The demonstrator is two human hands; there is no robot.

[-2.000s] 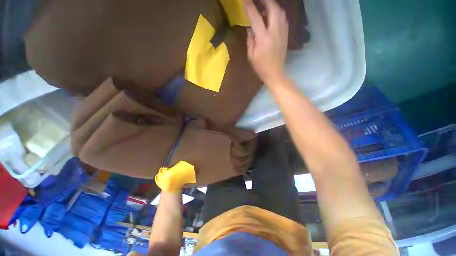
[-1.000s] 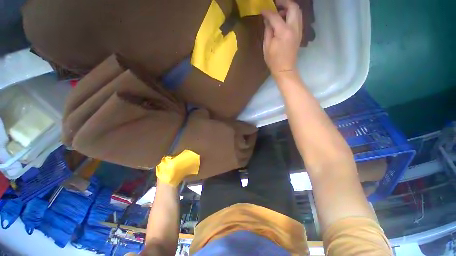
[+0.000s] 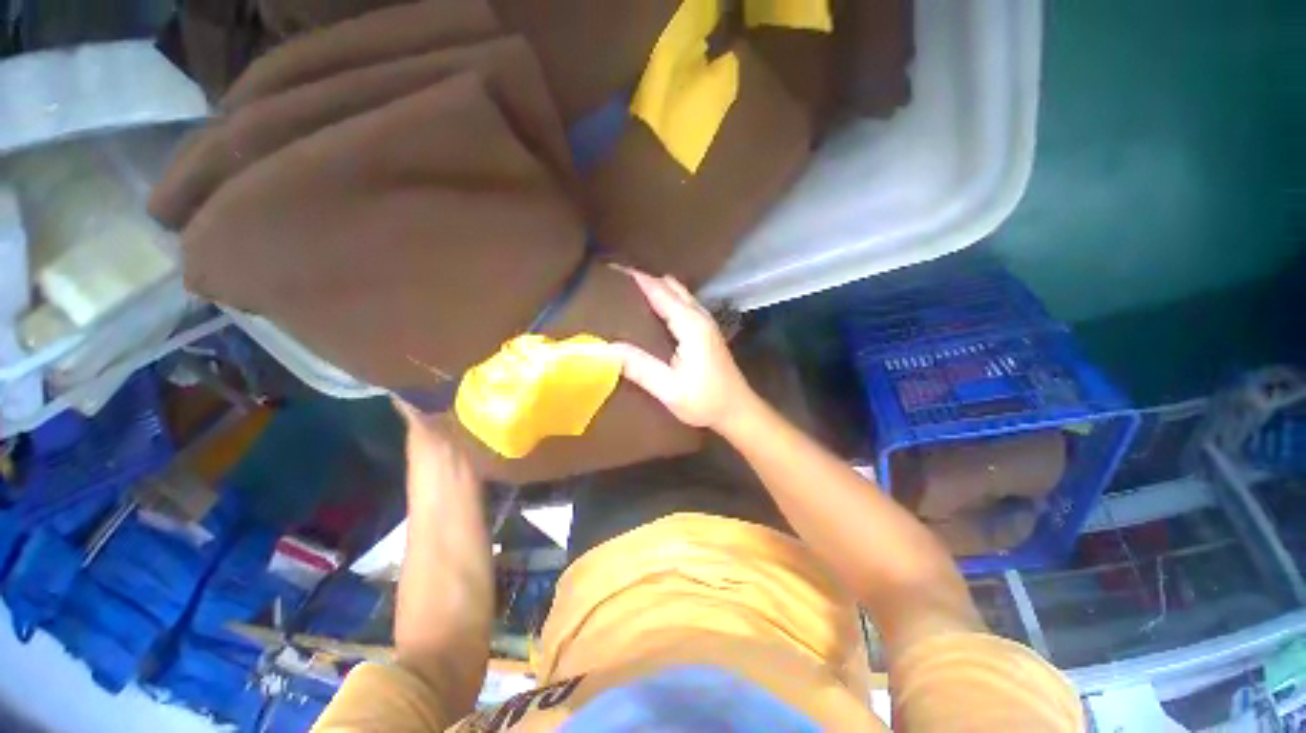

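A brown bundle of folded fabric [image 3: 380, 244] lies in front of me, cinched by a narrow dark blue tie [image 3: 563, 294]. A bright yellow ticket [image 3: 537, 394] sits at its near end. My right hand [image 3: 688, 355] is on the bundle's right part, thumb and forefinger spread, the thumb tip at the ticket's edge. My left hand [image 3: 427, 430] is at the near left edge; its fingers are mostly hidden by the bundle. Another brown bundle [image 3: 688, 215] with a wider blue band [image 3: 597, 136] and a yellow ticket [image 3: 690, 89] lies behind.
A grey-white tub [image 3: 931, 172] holds the bundles. A blue crate [image 3: 988, 387] with a brown roll inside stands on the right. A pale container [image 3: 86, 258] with light items is at the left. Blue fabric-like items [image 3: 108, 616] lie at the lower left.
My right hand has left the far yellow ticket and come down to the near bundle. My left hand has moved from the near ticket to the bundle's near left edge. The view has shifted.
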